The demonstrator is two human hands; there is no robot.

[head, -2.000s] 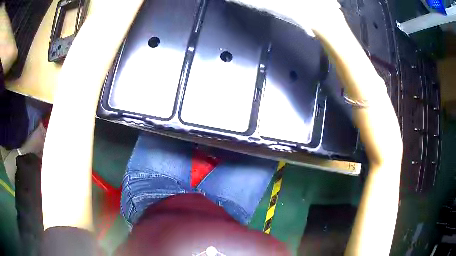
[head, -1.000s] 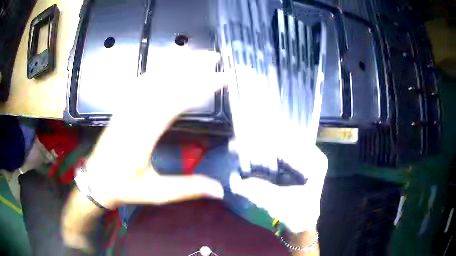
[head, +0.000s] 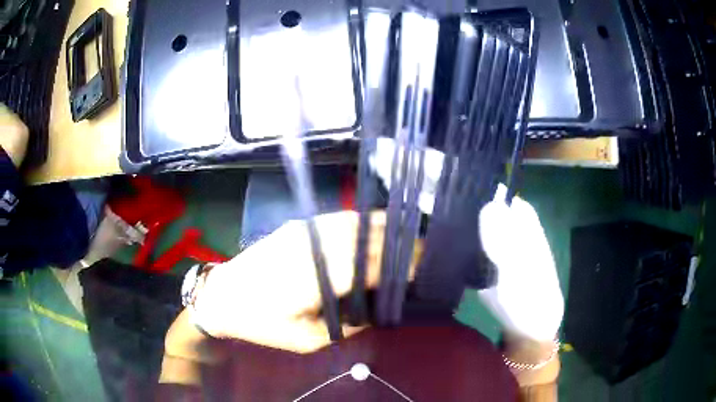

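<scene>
Several thin black plastic frames (head: 487,102) stand on edge in a row between my hands, blurred and partly glaring. My left hand (head: 275,275), overexposed, is at the lower left of the row with its fingers among the frames; one frame there tilts apart from the others. My right hand (head: 522,271), bright white, holds the right side of the row near its lower end. A glossy black blister tray (head: 184,102) with shallow pockets and small round holes lies on the bench behind the frames.
A single black frame (head: 90,67) lies on the tan bench (head: 59,149) at the left. Nested tray edges (head: 683,102) show at the right. A dark stack (head: 632,290) stands on the green floor. Another person's arm and dark sleeve (head: 39,220) are at the left edge.
The row of frames is closer to my body and more upright. My left hand has moved right onto it. One frame now tilts away at the left.
</scene>
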